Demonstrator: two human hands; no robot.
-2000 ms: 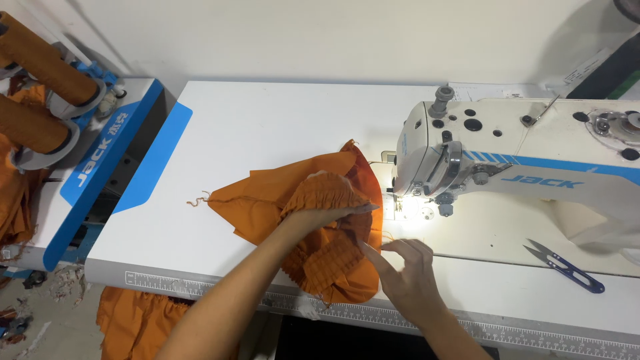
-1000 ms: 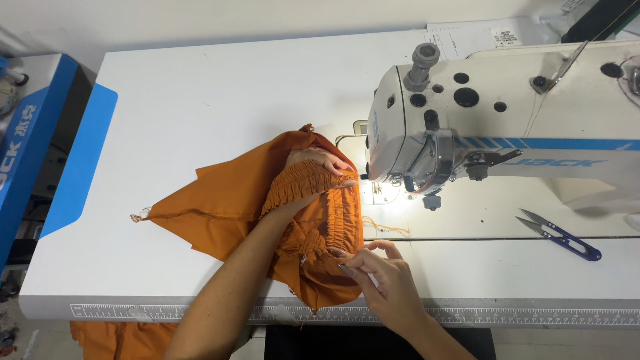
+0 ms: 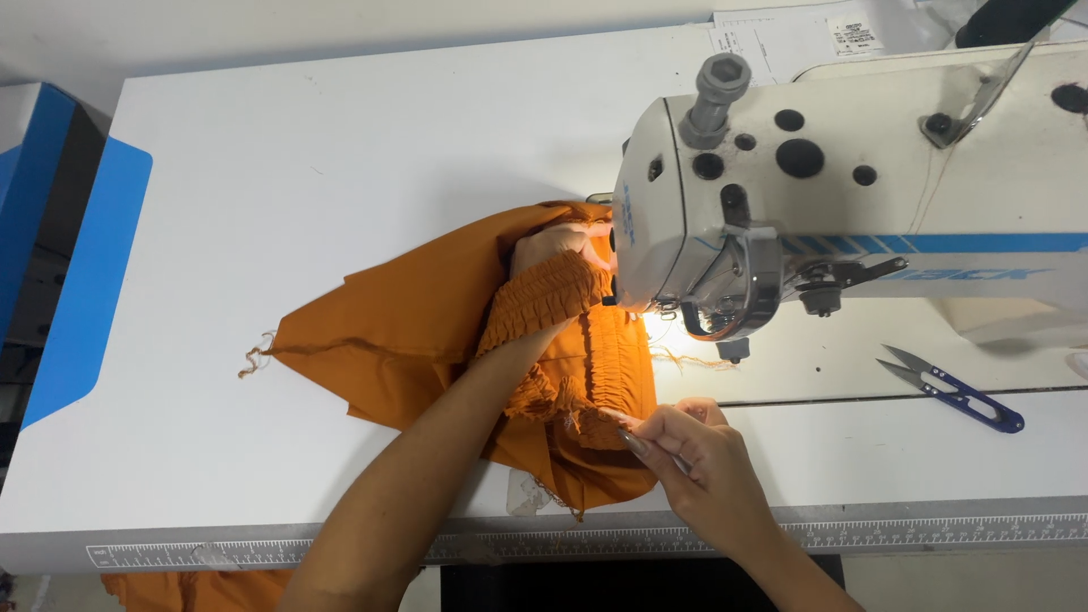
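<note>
An orange fabric garment piece [image 3: 399, 314] with a gathered elastic band [image 3: 619, 357] lies on the sewing table, its right part at the sewing machine's head [image 3: 671, 212]. My left hand [image 3: 552, 246] reaches through the gathered loop, fingers on the cloth close to the needle area; the fingertips are partly hidden by the machine head. With thumb and fingers, my right hand [image 3: 688, 442] pinches the lower end of the gathered band near the front of the table. The needle and presser foot are hidden by the head; its lamp lights the cloth.
Thread snips [image 3: 952, 387] lie on the right of the white table [image 3: 255, 212]. Loose orange threads [image 3: 693, 359] trail beside the cloth. A ruler strip [image 3: 901, 531] runs along the front edge. Papers [image 3: 790, 42] lie behind the machine, and more orange cloth [image 3: 204, 591] hangs below at left.
The view has moved closer to the machine. My left hand has moved from the gathered band toward the needle area, and the cloth's right part now reaches under the machine head.
</note>
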